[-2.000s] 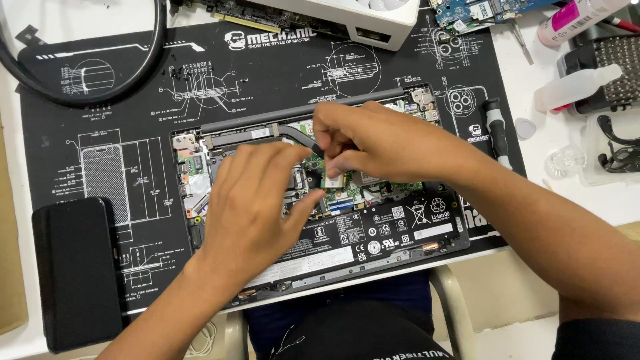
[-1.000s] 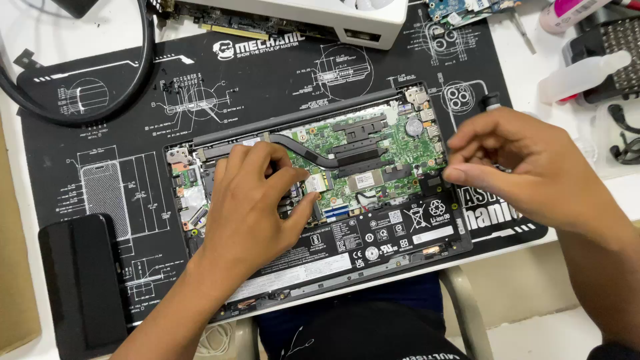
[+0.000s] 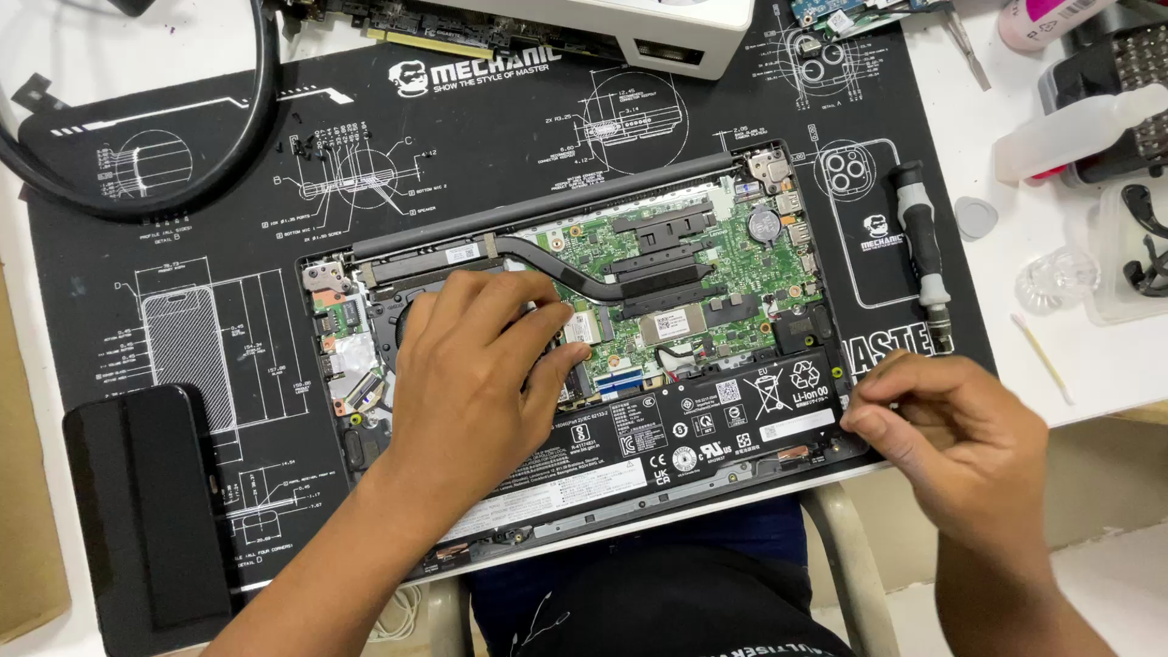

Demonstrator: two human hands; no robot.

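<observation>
An opened laptop [image 3: 766, 265] lies on a black printed work mat [image 3: 474, 137], with its green circuit board, copper-coloured and black heat pipe [image 3: 557, 269] and black battery [image 3: 703, 429] exposed. My left hand [image 3: 484, 365] reaches over the fan area. Its thumb and index fingertips are beside a small labelled card [image 3: 581, 327] on the board; whether they grip it cannot be told. My right hand [image 3: 949, 438] is at the laptop's right front corner, thumb and index fingertips close together. Whether something small is between them cannot be seen.
A black phone [image 3: 146, 520] lies at the left, below a thick black cable [image 3: 265, 109]. Small screws [image 3: 319, 141] lie on the mat. A screwdriver [image 3: 920, 246], a cotton swab [image 3: 1045, 360] and a plastic bottle [image 3: 1077, 137] are at the right. A white case [image 3: 675, 32] stands at the back.
My right hand has moved from the middle of the board to the laptop's right side, then down to its front right corner. My left hand remains over the left part of the laptop.
</observation>
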